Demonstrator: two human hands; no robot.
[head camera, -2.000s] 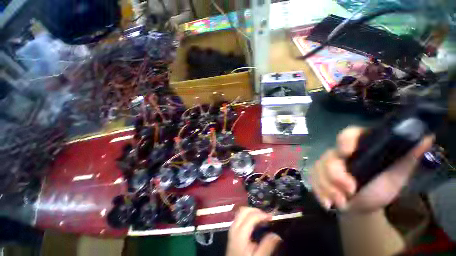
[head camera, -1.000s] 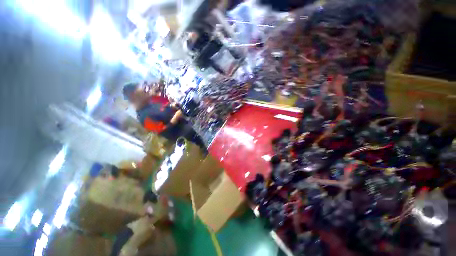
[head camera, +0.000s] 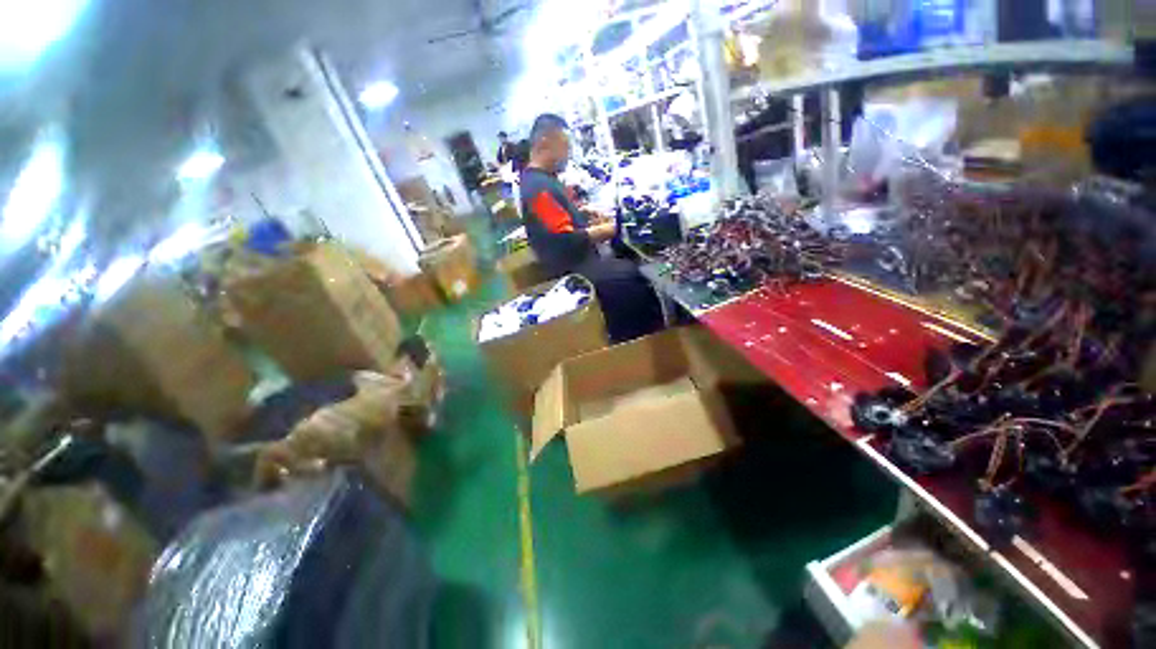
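A shallow pale-edged drawer stands out under the bench edge at the lower right. It holds crinkly clear plastic, an orange item and something bright green at the bottom edge. A small blurred skin-toned shape at the drawer's front is cut off by the picture's lower edge; it looks like part of my left hand, and its grip cannot be made out. My right hand is not in view. Black round motor units with thin red and orange wires crowd the red bench above the drawer.
An open empty cardboard box stands on the green floor beside the bench. Behind it, another box holds white and dark pieces. A seated person works farther along the line. Boxes and a shiny dark wrapped bundle lie at left.
The view has swung left and away from the bench front, bringing the aisle, floor boxes and drawer into view. Both hands and the black object seen earlier in my right hand have left their places.
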